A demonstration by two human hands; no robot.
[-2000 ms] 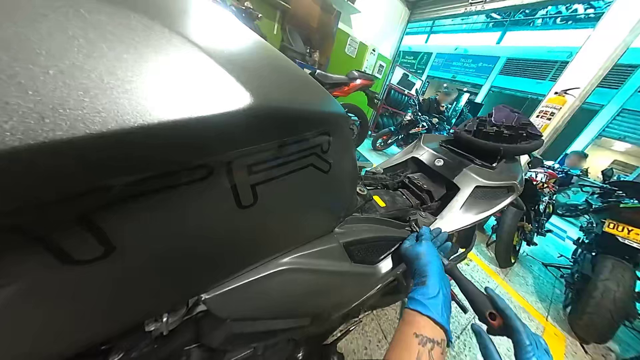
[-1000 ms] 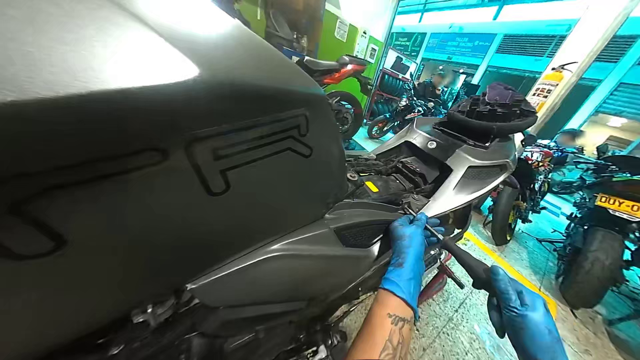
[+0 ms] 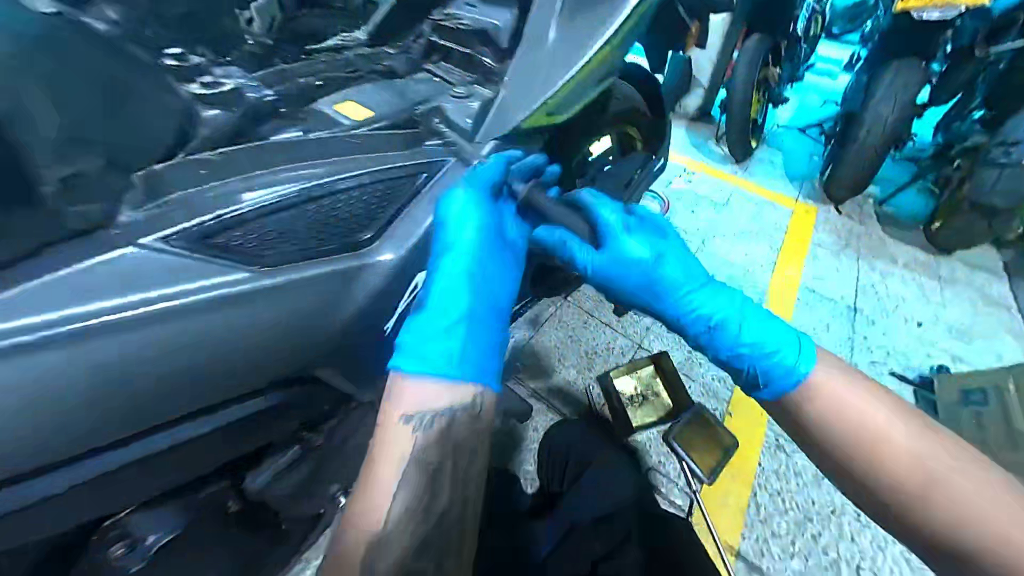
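Observation:
Both hands wear blue gloves at a motorcycle's grey side fairing (image 3: 200, 328), near its rear end. My right hand (image 3: 616, 248) is closed around the dark handle of a tool (image 3: 556, 212), likely a screwdriver; its tip is hidden. My left hand (image 3: 480, 264) is raised by the fairing's edge, its fingers around the front part of the tool, just below the grey tail panel (image 3: 552, 56). A dark mesh insert (image 3: 312, 216) sits in the fairing to the left. Above it lies a yellow sticker (image 3: 354, 110) on a black part of the frame area.
On the tiled floor below stand an open square metal tray (image 3: 644, 392) and a smaller square dish (image 3: 702, 442) with a metal rod beside it. Parked motorcycles with a rear tyre (image 3: 876, 128) are at the upper right. A cardboard box (image 3: 980, 408) lies at the right edge.
The view has come closer and tilted down. My right hand, lower right of my left hand before, is now close beside it with the tool.

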